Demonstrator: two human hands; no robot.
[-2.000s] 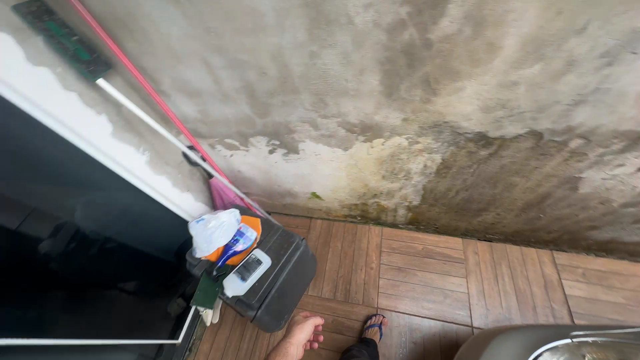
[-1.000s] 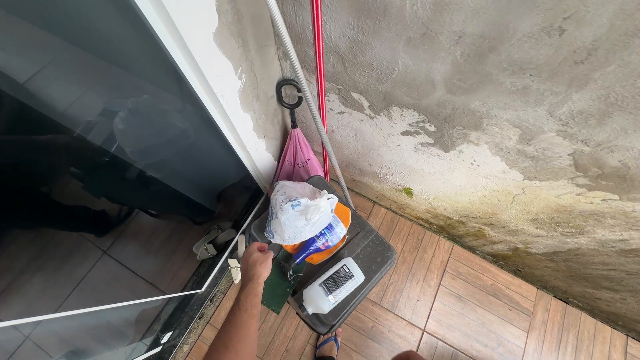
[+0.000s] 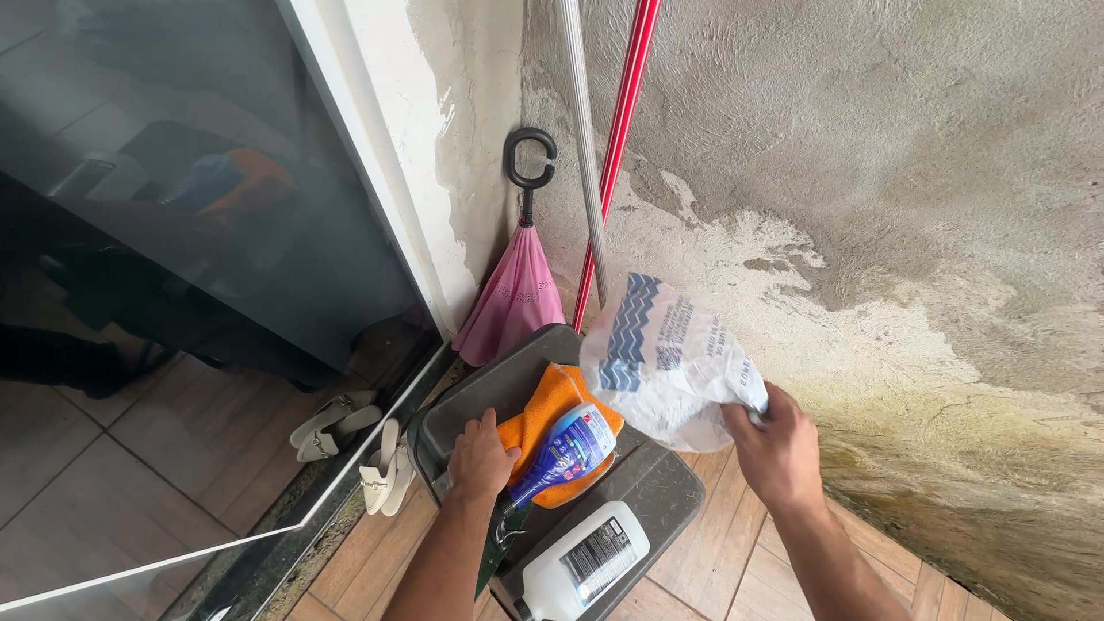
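Observation:
My right hand [image 3: 776, 440] grips one end of a crumpled white plastic bag [image 3: 673, 362] with printed blue zigzags, held up over the right edge of a dark grey plastic lid [image 3: 664, 483]. My left hand [image 3: 483, 457] is at the left edge of an orange cloth [image 3: 552, 397] on that lid; whether its fingers pinch the cloth I cannot tell. Across the cloth lies a blue spray bottle [image 3: 565, 453], its nozzle end toward my left forearm. A white bottle [image 3: 586, 561] with a dark label lies nearer me on the lid. Something dark green [image 3: 496, 552] shows beside my left forearm.
Behind the lid, a folded pink umbrella [image 3: 517, 297] with a black C-shaped handle leans in the corner. A grey pole [image 3: 586, 155] and a red pole [image 3: 625, 112] stand beside it. White shoes [image 3: 386, 470] sit by the dark glass door [image 3: 216, 216]. A rough stained wall [image 3: 862, 172] rises at right.
The white bag, earlier on the orange cloth, is now lifted to the right in my right hand. My left hand has moved onto the cloth's edge. The view has come closer to the corner.

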